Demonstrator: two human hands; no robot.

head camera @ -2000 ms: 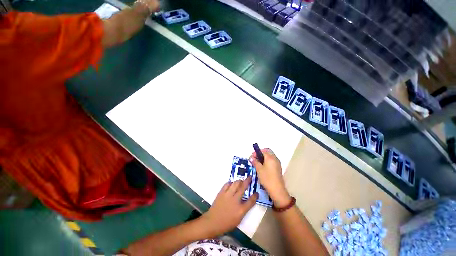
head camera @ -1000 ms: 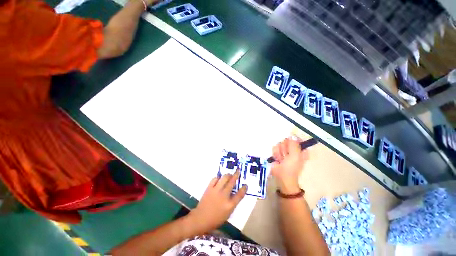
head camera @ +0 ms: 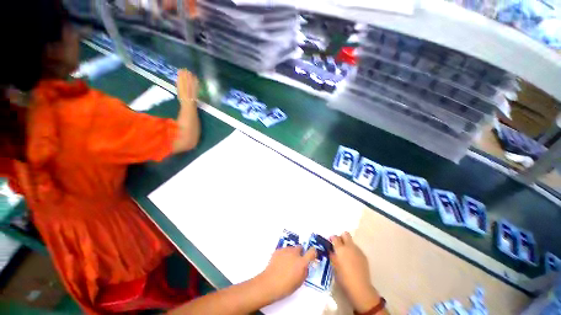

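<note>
Two flat pale-rimmed housings with dark blocks lie side by side at the lower edge of the white sheet (head camera: pixel 246 191). My left hand (head camera: pixel 289 271) lies over the left housing (head camera: pixel 287 239), with its fingers reaching onto the right housing (head camera: pixel 320 264) and holding them. My right hand (head camera: pixel 349 261) is at the upper right edge of the right housing, its fingers curled and blurred. The black tool cannot be made out in it. Small pale-blue pieces (head camera: pixel 458 306) lie on the brown board (head camera: pixel 400 252) at lower right, cut off by the picture's edge.
Beyond the pale rail (head camera: pixel 424 229), more housings (head camera: pixel 393 183) stand in a row on the green belt (head camera: pixel 307 138). A person in orange (head camera: pixel 92 141) sits at left with a hand over the rail. Stacked grey trays (head camera: pixel 424 86) and a shelf are at the back.
The view has tilted up, showing more of the person and trays. My right hand has moved in to the right housing, and the black tool no longer shows. The person's hand is raised by the belt.
</note>
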